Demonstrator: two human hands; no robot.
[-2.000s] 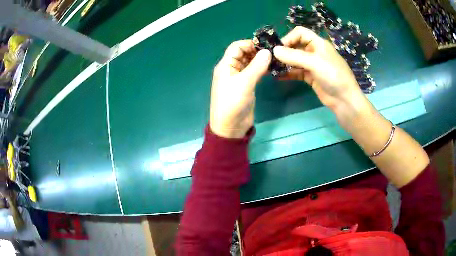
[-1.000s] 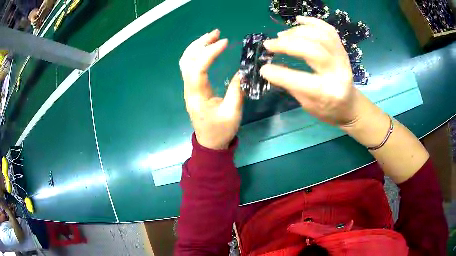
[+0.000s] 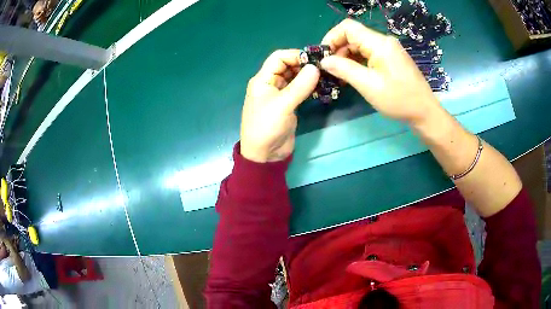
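My left hand [image 3: 275, 99] and my right hand [image 3: 377, 72] hold a small black bundle [image 3: 326, 90] between their fingertips, above the green bench. The bundle is dark with bright, shiny ends and hangs a little below the fingers. Its middle is partly hidden by my thumbs and fingers. A pile of similar black bundles [image 3: 423, 51] lies on the bench behind and to the right of my right hand.
An open carton [image 3: 510, 27] of small dark pieces stands at the upper right. A pale turquoise strip [image 3: 362, 148] lies along the near bench edge. A grey post [image 3: 54, 46] is at upper left. A floor carton [image 3: 190, 277] and a red crate [image 3: 78, 270] are below the bench.
One second ago my left hand was open beside the bundle and my right hand held it. Now my left fingers have closed on the bundle too, and both hands meet at it.
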